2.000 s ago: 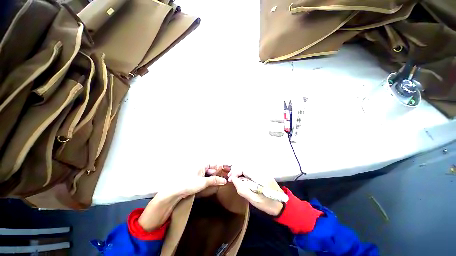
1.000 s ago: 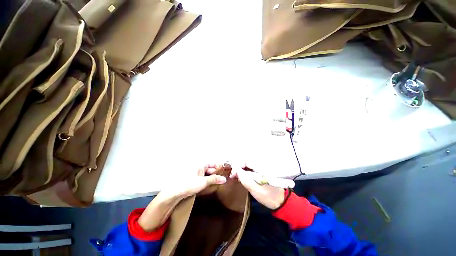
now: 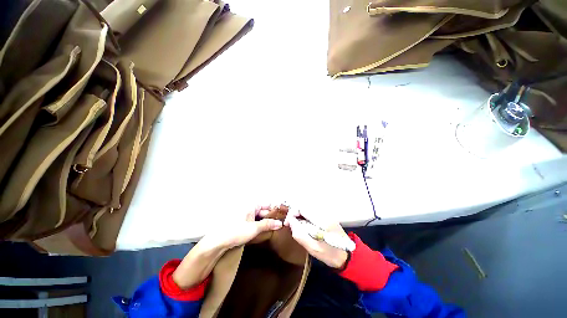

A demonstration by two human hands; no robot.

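Note:
A brown bag body hangs mouth open at the table's front edge. My left hand pinches its far corner, where a darker reddish-brown leather tab shows between my hands. My right hand holds a slim pale pen-like tool, its front end at the tab. The exact tip is too small to tell. A small label shows inside the bag's mouth, near the bottom of the picture.
Red and black thread snips with a dark cord lie on the white table, beside small oval pieces. A white tool cup stands at the right. Brown bags are heaped at the left and far right.
My right hand tilted with the tool and has come back close to its earlier pose. My left hand keeps its pinch on the bag corner.

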